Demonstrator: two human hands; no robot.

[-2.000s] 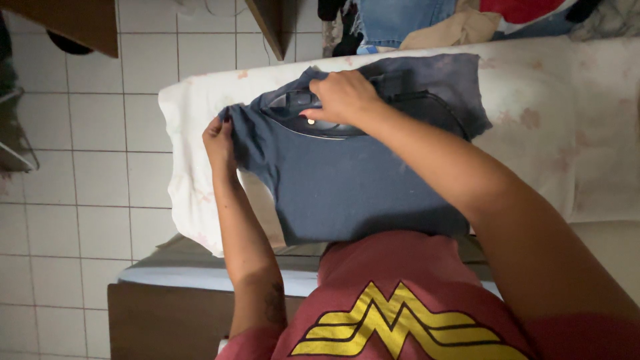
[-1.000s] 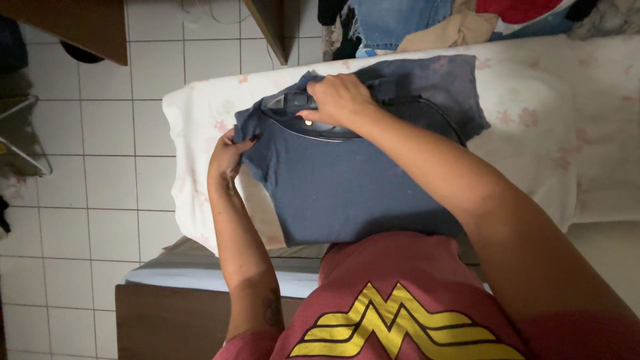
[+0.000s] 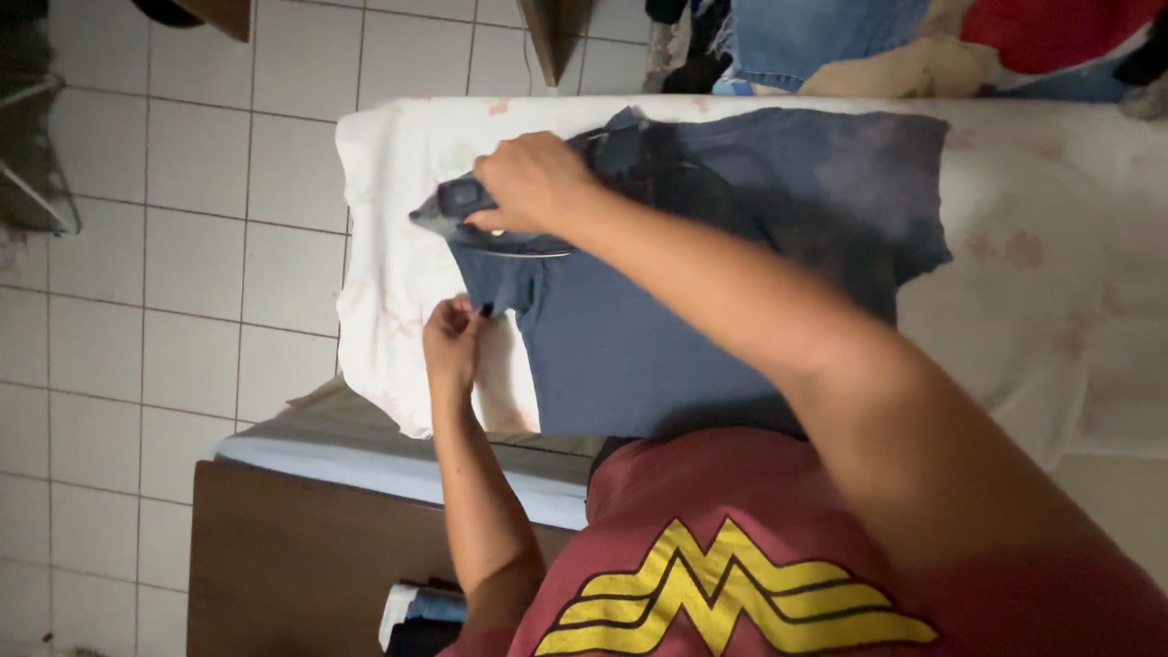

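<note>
A dark blue cloth garment [image 3: 639, 347] lies spread on a white sheet with a pale floral print [image 3: 392, 274], which covers a long flat surface. My right hand [image 3: 534, 182] grips the handle of a dark clothes iron [image 3: 456, 196], whose tip points left at the garment's upper left part. The iron's far end and the handle are partly hidden by my hand and forearm. Below the iron's tip, my left hand [image 3: 456, 333] pinches the garment's left edge between thumb and fingers, close to the sheet.
Piled clothes, among them blue denim [image 3: 821, 41] and a red cloth [image 3: 1049, 32], lie beyond the far edge. A brown wooden panel [image 3: 301, 547] and a pale blue padded edge [image 3: 392, 456] are at the lower left. Tiled floor [image 3: 182, 265] shows on the left.
My right hand has moved left with the iron. My left hand has moved down along the garment's left side, toward my body.
</note>
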